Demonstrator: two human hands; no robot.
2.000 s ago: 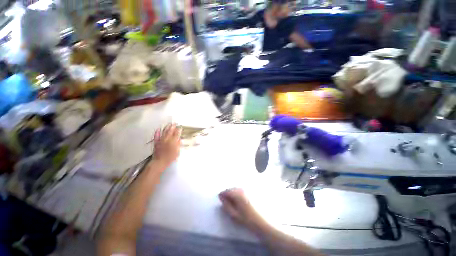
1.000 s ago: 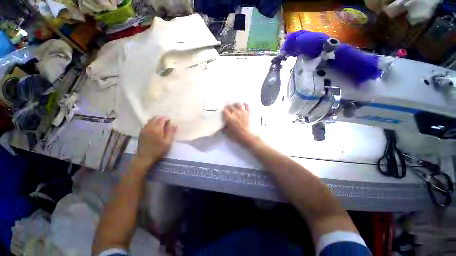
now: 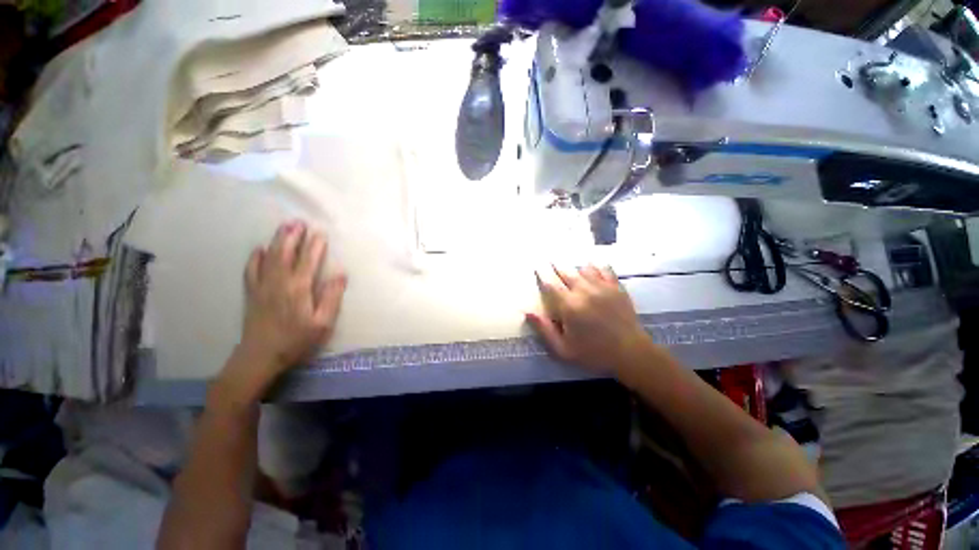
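Observation:
A cream garment panel [image 3: 204, 258] lies flat on the white table, reaching from the left toward the machine head; a short dark line shows on it near the middle. My left hand [image 3: 290, 290] lies palm down on the panel with fingers spread. My right hand [image 3: 585, 312] rests near the panel's right part, fingers apart, left of and below the needle area. The sewing machine head [image 3: 580, 140] stands just beyond my right hand. Glare hides the needle area and the panel's right edge.
Stacked cut panels [image 3: 81, 322] lie at far left, and layered cream cloth [image 3: 252, 81] behind. A grey lamp paddle [image 3: 480, 124] hangs left of the head. Black-handled scissors [image 3: 757, 258] and metal shears [image 3: 862, 304] lie right. A ruler tape [image 3: 451, 352] marks the front edge.
The panel has moved right and lies flatter, nearer the machine. My hands have moved with it, and the left hand's fingers are more spread. The view has shifted closer over the table.

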